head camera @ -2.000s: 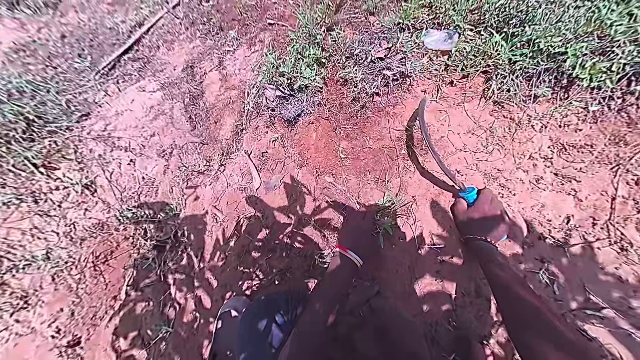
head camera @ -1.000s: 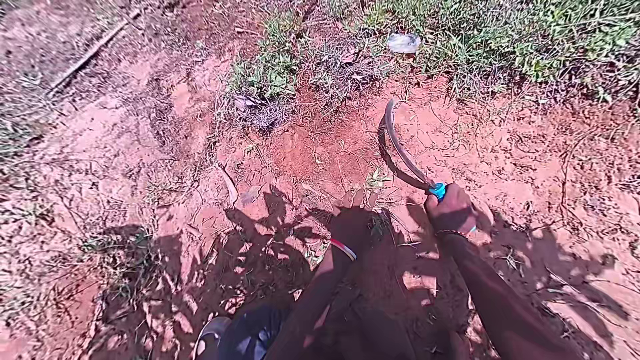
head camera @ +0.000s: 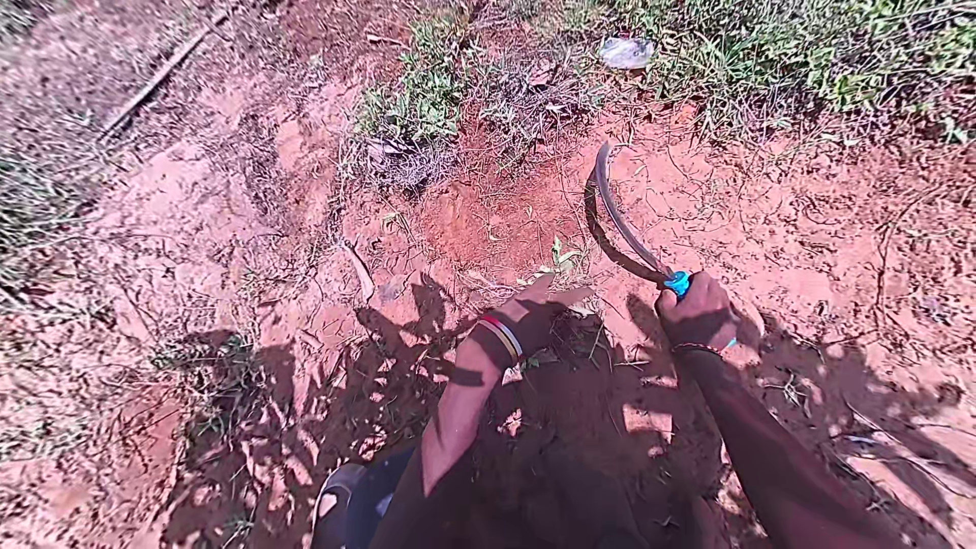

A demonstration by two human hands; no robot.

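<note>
My right hand (head camera: pixel 698 313) is closed around the blue handle of a sickle (head camera: pixel 627 232). The sickle's curved blade points up and away, close above the reddish soil, with its shadow alongside. My left hand (head camera: pixel 534 316) is low over the ground, left of the sickle handle, beside a small green weed (head camera: pixel 563 258) and some dry stalks. Shade covers much of the left hand, so whether its fingers grip anything cannot be told. Bands circle both wrists.
Grass (head camera: pixel 770 65) grows along the top right, with a pale piece of litter (head camera: pixel 627 52) at its edge. A leafy clump (head camera: pixel 419 99) stands top centre. A long stick (head camera: pixel 164 72) lies upper left. A shoe (head camera: pixel 335 499) shows at the bottom.
Against the weed and soil, my left hand has moved a little and its fingers now reach out to the right. The sickle stays in my right hand.
</note>
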